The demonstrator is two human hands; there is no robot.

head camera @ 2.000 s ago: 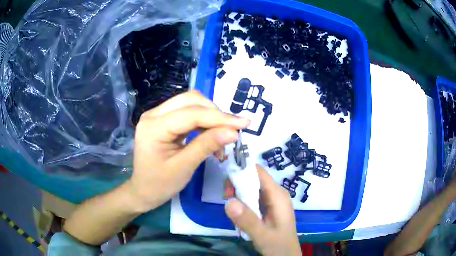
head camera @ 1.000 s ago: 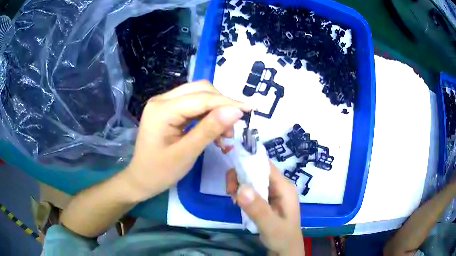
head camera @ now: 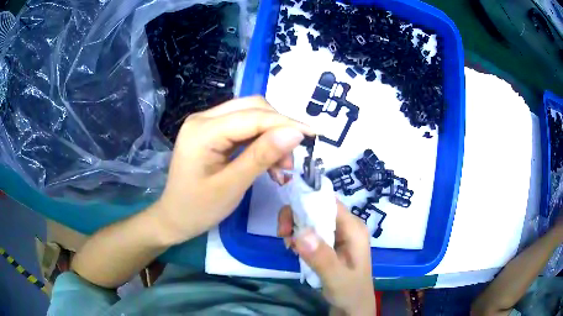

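Observation:
My left hand (head camera: 225, 163) pinches a moulded shot (head camera: 333, 105) by its runner end between thumb and forefinger; the black frame and rounded tabs stick out over the tray. My right hand (head camera: 330, 250) holds the white-wrapped nippers (head camera: 313, 207), their short silver jaws (head camera: 313, 173) pointing up just below my left fingertips. A small dark piece shows between the fingertips and the jaws; whether the jaws touch it cannot be told. The blue tray (head camera: 452, 142) has a white liner (head camera: 395, 139), with cut plastic parts (head camera: 376, 46) heaped at the far end and uncut shots (head camera: 376, 176) piled nearer.
An open clear plastic bag (head camera: 74, 99) with a dark mass of mouldings (head camera: 191, 68) lies left of the tray. A white pad (head camera: 497, 179) is under and beside the tray. At right are another blue tray (head camera: 547, 154) and another person's forearm (head camera: 525, 268).
The held shot, both hands and the nippers have shifted slightly right against the tray. The tray appears a little higher in view than two seconds ago. Both hands keep their grips.

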